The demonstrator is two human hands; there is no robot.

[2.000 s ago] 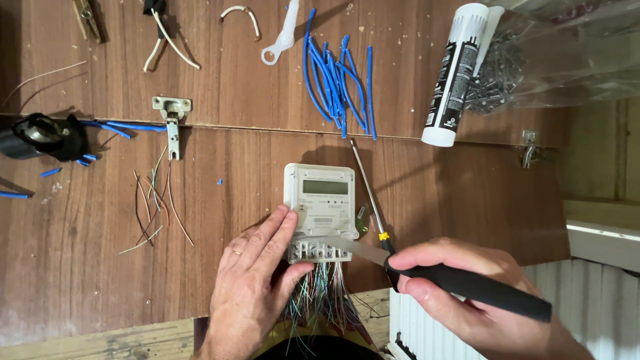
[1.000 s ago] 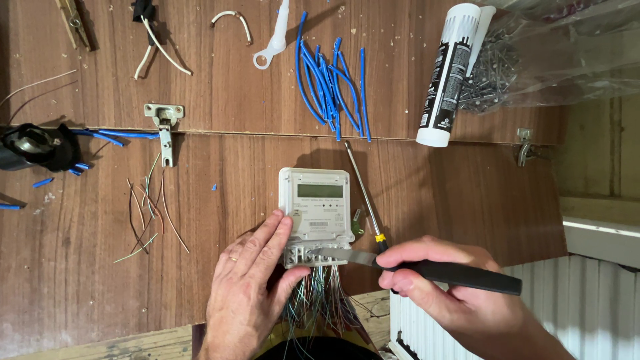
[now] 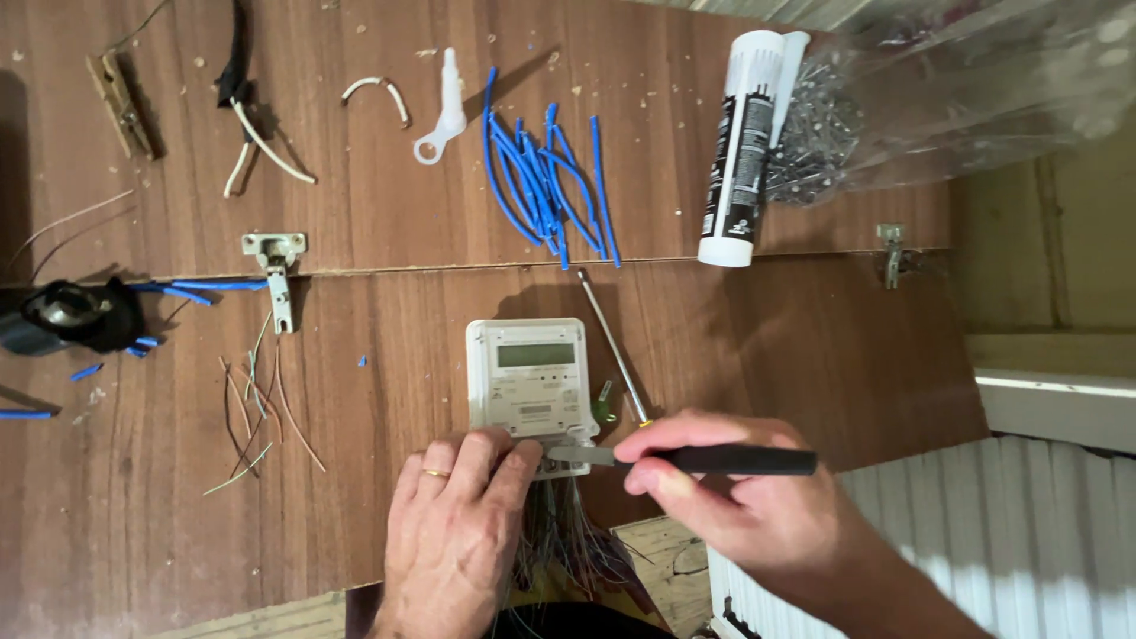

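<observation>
A white electricity meter [image 3: 535, 377] with a display lies flat on the wooden board. My left hand [image 3: 461, 524] rests over its lower left part, fingers on the terminal end; whether it grips the meter I cannot tell. In my right hand [image 3: 728, 497] is a black-handled knife [image 3: 737, 459], its blade lying across the terminal block at the meter's lower edge. Thin multicoloured wires [image 3: 568, 532] hang from that edge. A screwdriver [image 3: 612, 346] lies right of the meter, its handle hidden by my right hand. Beside its shaft is a small greenish metal piece [image 3: 605, 404].
Blue insulated wire pieces [image 3: 532, 182], a white plastic nozzle [image 3: 451, 106] and a sealant cartridge [image 3: 741, 151] lie farther back. A bag of screws or nails [image 3: 812, 133] is at right. Hinges [image 3: 279, 284], a clothespin [image 3: 122, 106] and thin wire scraps [image 3: 248, 404] lie left.
My left hand's fingers have moved from the meter's left side onto its lower terminal end. The knife has stayed in my right hand, and its blade is still at the terminals.
</observation>
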